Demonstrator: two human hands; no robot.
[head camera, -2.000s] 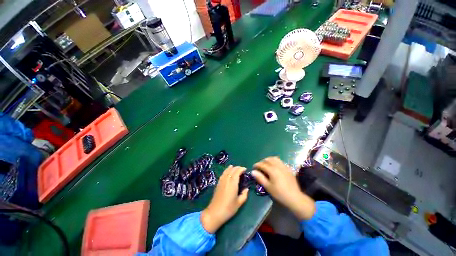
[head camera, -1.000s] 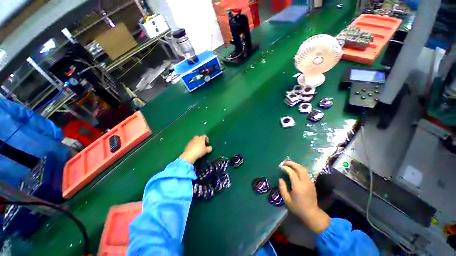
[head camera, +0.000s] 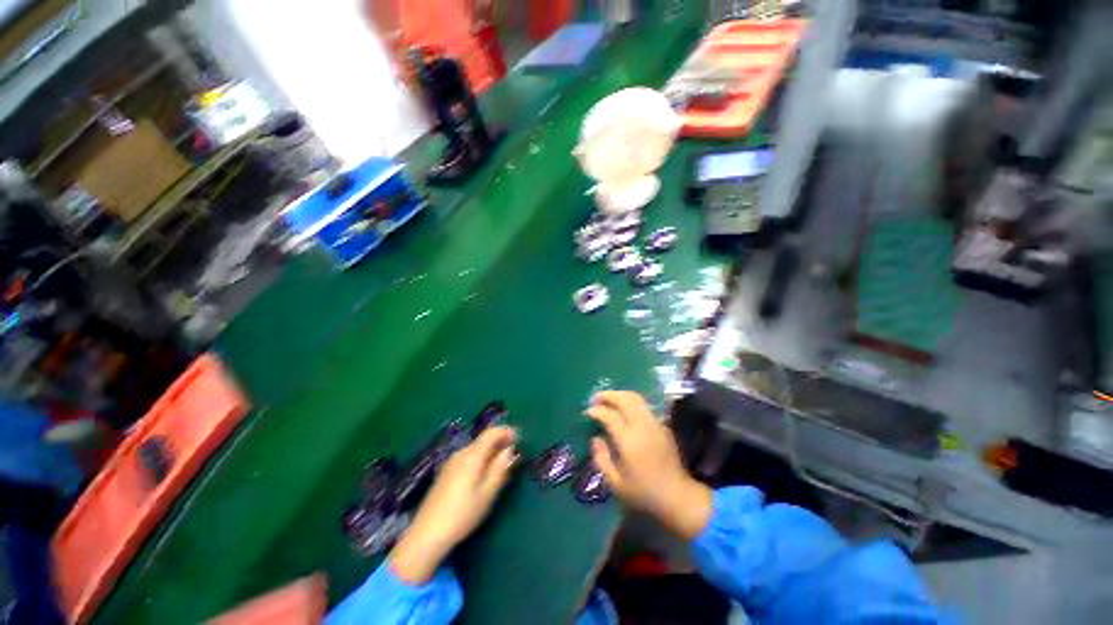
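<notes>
The frame is blurred by head motion. A heap of small dark shiny housings (head camera: 385, 502) lies on the green bench mat in front of me. My left hand (head camera: 466, 488) is at the right side of this heap, fingers bent; I cannot tell whether it holds a housing. Two more dark housings (head camera: 555, 464) lie apart from the heap, between my hands. My right hand (head camera: 641, 458) is over the right one of these, thumb and fingertips near each other; a small pale bit shows at its fingertips, too blurred to name.
Silver-framed parts (head camera: 591, 298) lie below the cream fan (head camera: 627, 144). Clear plastic scraps (head camera: 677, 320) lie at the bench edge. The grey machine bed (head camera: 781, 317) with a green plate (head camera: 906, 287) is at right. Salmon trays (head camera: 144, 476) stand left, lower left and far back.
My left hand has come back from beyond the heap to its near right side. My right hand stays by the two separate housings. The view has swung, shifting the bench scene leftward.
</notes>
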